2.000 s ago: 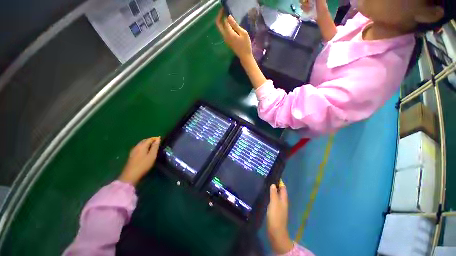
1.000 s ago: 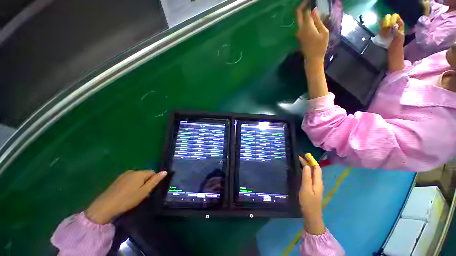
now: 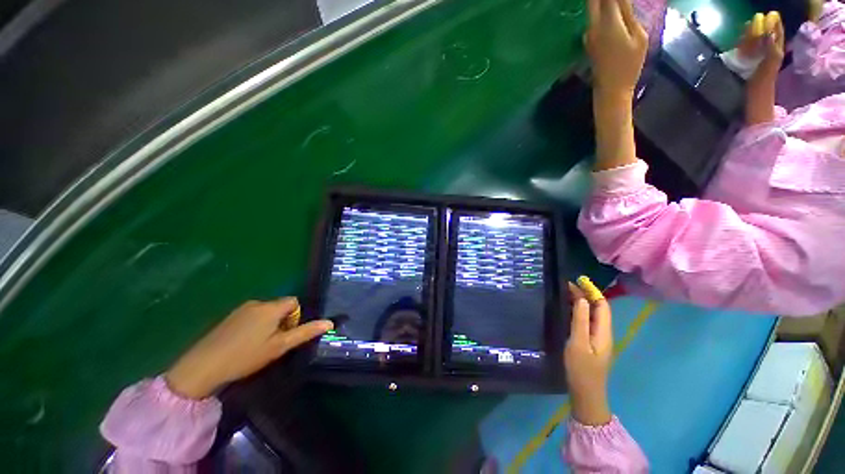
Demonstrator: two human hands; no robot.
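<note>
A black tray (image 3: 439, 370) lies on the green bench and holds two tablets side by side. The left tablet (image 3: 375, 301) and the right tablet (image 3: 496, 305) are lit, with rows of small white, blue and green text on dark screens. A face is reflected in the left one. My left hand (image 3: 236, 344) is at the tray's left side, its index fingertip over the rim by the left tablet's lower corner and a yellow cap on another finger. My right hand (image 3: 588, 347) is against the tray's right rim, a yellow cap on one finger; its grip underneath is hidden.
A person in a pink striped smock (image 3: 704, 236) works at the right beside another dark tray (image 3: 681, 125). A metal rail (image 3: 185, 130) bounds the green bench (image 3: 232, 222). A dark glossy object (image 3: 245, 454) lies by my left sleeve. White boxes (image 3: 755, 430) stand lower right.
The tray has turned from slanted to nearly square in view. My left index finger has moved from the tray's left edge inward over the rim. The view has shifted.
</note>
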